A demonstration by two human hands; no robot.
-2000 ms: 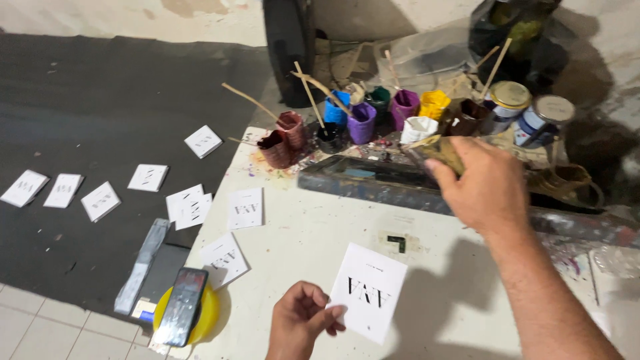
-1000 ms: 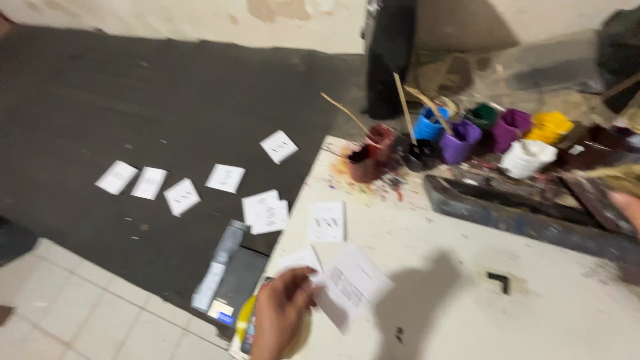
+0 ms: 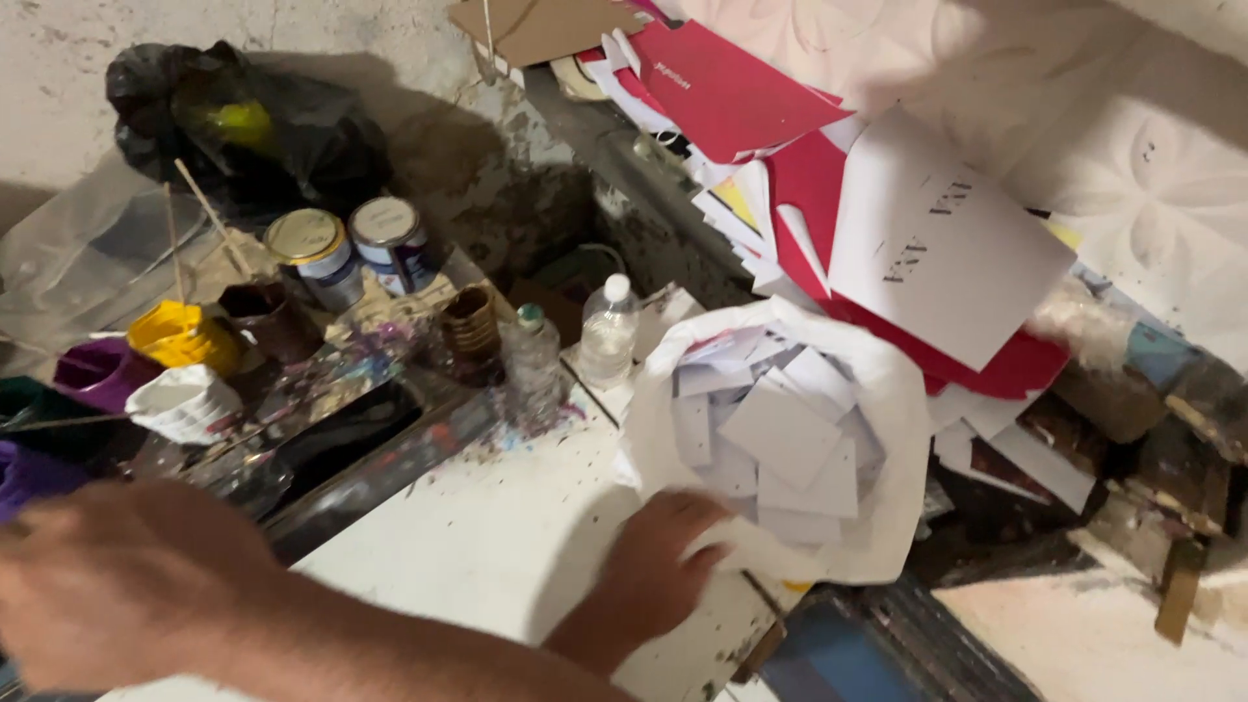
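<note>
My left hand, blurred, reaches beneath my right forearm to the near left rim of a white bag. Its thumb and fingers are apart, and nothing shows between them. Many blank white cards lie loosely inside the bag. At the left edge is my right hand, near the lower end of a dark, paint-stained frame; its fingertips are hidden, so what it holds cannot be told. White, yellow and purple paint cups stand beyond it.
Two lidded paint cans and two clear plastic bottles stand behind the white tabletop. Red sheets and a printed white sheet lie past the bag. A black plastic bag sits at the back left.
The view has swung far right, bringing the white bag into sight. My left hand, earlier holding a printed card, now shows none and has moved under my right arm to the bag.
</note>
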